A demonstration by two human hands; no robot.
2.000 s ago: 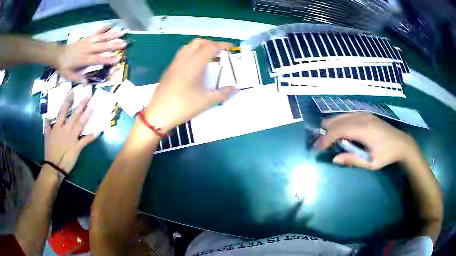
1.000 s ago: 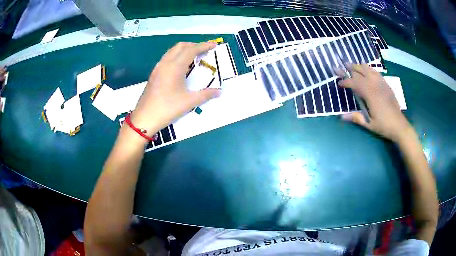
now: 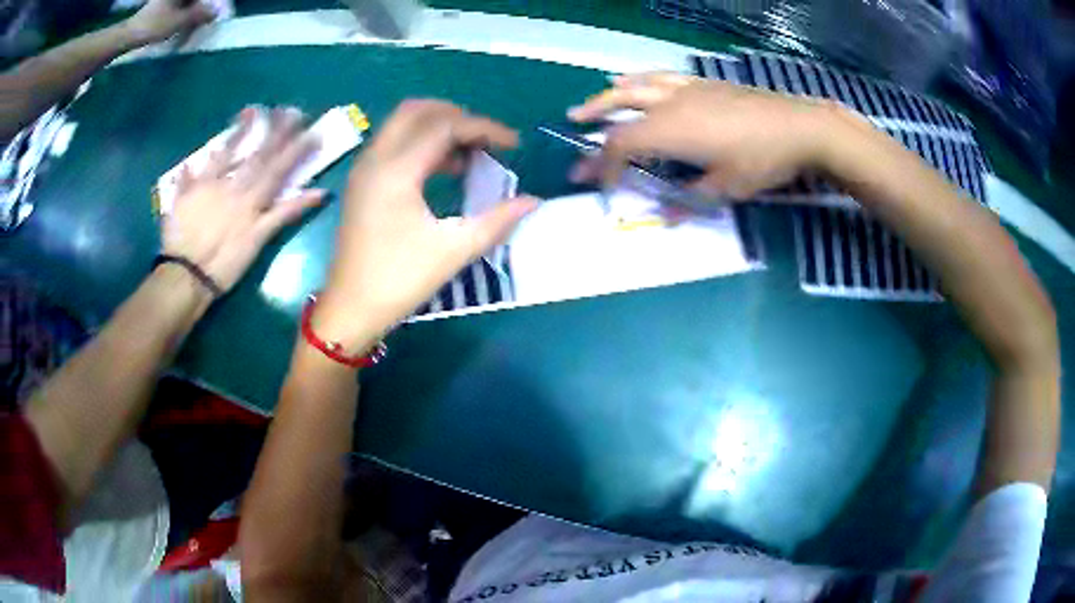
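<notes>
My left hand (image 3: pixel 413 224), with a red bracelet, holds a small pale display module (image 3: pixel 486 186) between fingertips and thumb, above the left part of the adhesive sheet (image 3: pixel 589 257). The sheet is mostly bare white, with dark bars at its left end. My right hand (image 3: pixel 707 136) is blurred over the far edge of the sheet. A thin pale line shows at its fingertips; whether it is a tool cannot be told. A white piece with a yellow edge (image 3: pixel 640 220) lies on the sheet below my right fingers.
Spare adhesive sheets (image 3: pixel 866 253) with dark bars lie at right, partly under my right forearm. Another person's hand (image 3: pixel 236 194) is over white modules (image 3: pixel 334 139) at left. Another arm (image 3: pixel 83 61) reaches in at far left. Shiny plastic trays (image 3: pixel 813 35) stand at the far side.
My right hand has moved left from the spare sheets to the far edge of the working sheet. The person's hand at left has come back over the modules, which now lie differently.
</notes>
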